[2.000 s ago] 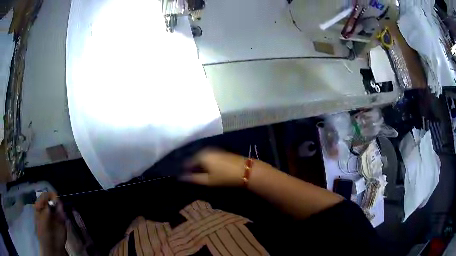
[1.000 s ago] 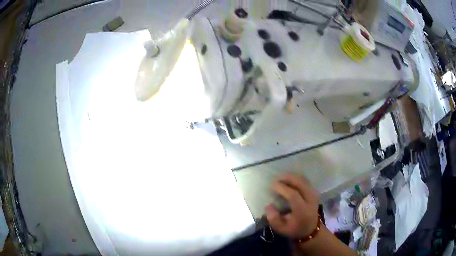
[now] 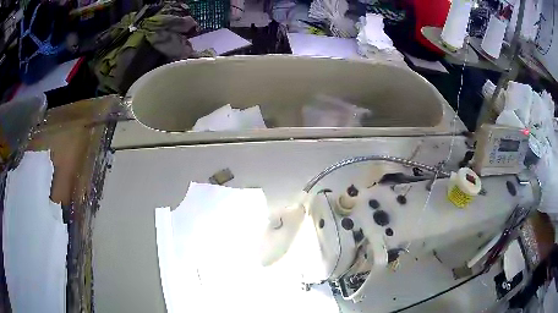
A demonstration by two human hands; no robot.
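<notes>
A white cloth panel [image 3: 226, 244] lies flat on the pale machine table, its lower part glaring under the lamp [image 3: 284, 229]. The panel reaches under the needle area at the left end of the off-white sewing machine head [image 3: 416, 208]. Its top edge is notched and its near end is cut off by the bottom of the picture. Neither my left hand nor my right hand is in view.
A cream trough [image 3: 287, 92] behind the table holds white pieces [image 3: 232, 117]. White panels [image 3: 37, 232] lie on a brown board [image 3: 76, 140] at left. A control panel [image 3: 502, 150] and yellow thread cone [image 3: 464, 186] are at right. Thread cones [image 3: 456, 24] stand beyond.
The view has tilted up, showing the trough and workshop beyond. My right hand, earlier above the table's front edge, is out of the picture. The panel still lies at the needle area.
</notes>
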